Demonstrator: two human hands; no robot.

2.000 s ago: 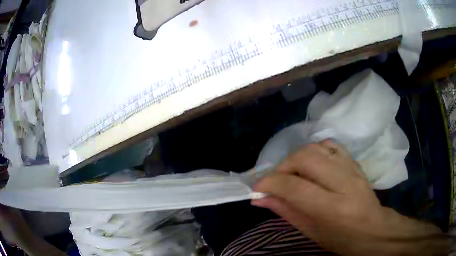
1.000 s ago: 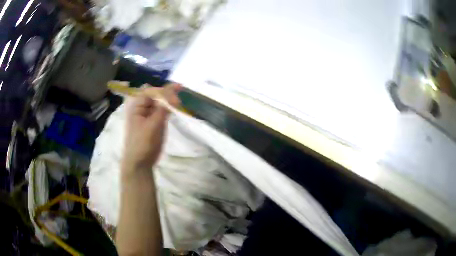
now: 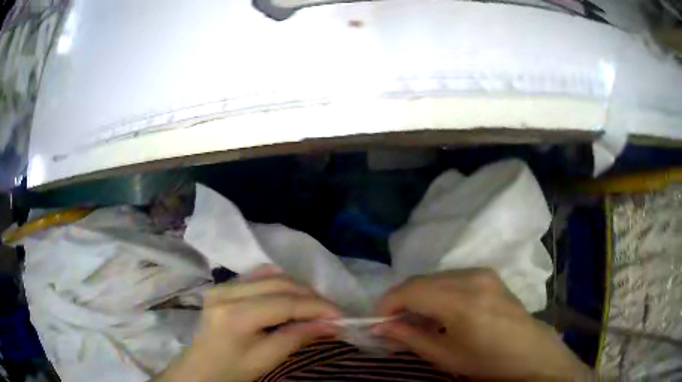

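A white fabric panel (image 3: 478,216) lies across the lap below the table, with loose parts spreading up to the left and right. My left hand (image 3: 262,321) pinches its edge at the bottom centre. My right hand (image 3: 456,317) pinches the same edge a short way to the right. A narrow strip of the edge shows between the fingertips, close to the striped clothing. The fingers hide the rest of the pinched edge.
The white table (image 3: 359,116) with a faint ruler scale spans the top. A heap of white cloth (image 3: 97,298) lies at left on a yellow-framed stand. A yellow-framed side stand (image 3: 647,283) with a patterned surface is at right. A white strip (image 3: 609,153) hangs over the table edge.
The view has swung from the left side back to the lap. My left hand has come from the far left to the centre, and my right hand is in view again, both pinching the fabric.
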